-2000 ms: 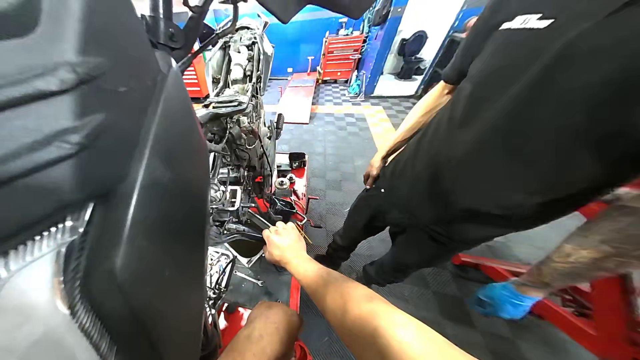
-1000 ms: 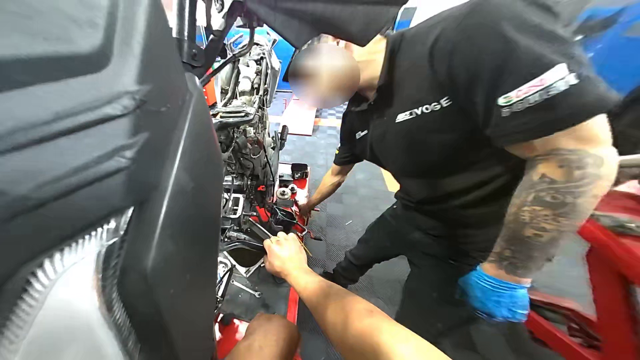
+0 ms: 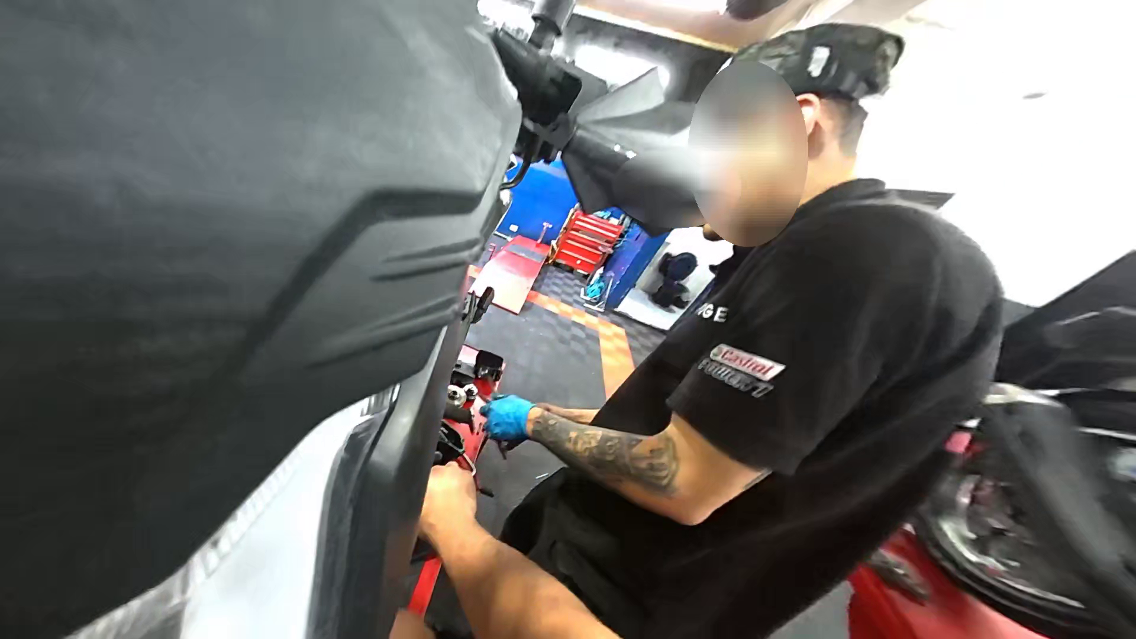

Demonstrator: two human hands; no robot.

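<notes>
My right hand (image 3: pixel 448 499) is low in the view, at the edge of the black and silver motorcycle bodywork (image 3: pixel 355 293) that fills the left side. Its fingers are partly hidden there, so what it holds, if anything, cannot be told. Small dark parts (image 3: pixel 454 444) lie just beyond it, beside a red lift platform (image 3: pixel 475 426). My left hand is not in view. A bit of bare skin shows at the bottom edge, but which body part it is stays unclear.
Close on the right leans a co-worker in a black shirt (image 3: pixel 825 355), with a blue-gloved hand (image 3: pixel 508 417) at the platform. Behind are a red tool cabinet (image 3: pixel 587 241) and a red ramp (image 3: pixel 513 271). A red motorcycle (image 3: pixel 958 550) stands at the lower right.
The co-worker's blue-gloved hand has moved from the lower right to the platform near my right hand. The view has shifted strongly, and the bodywork now hides most of the exposed motorcycle parts.
</notes>
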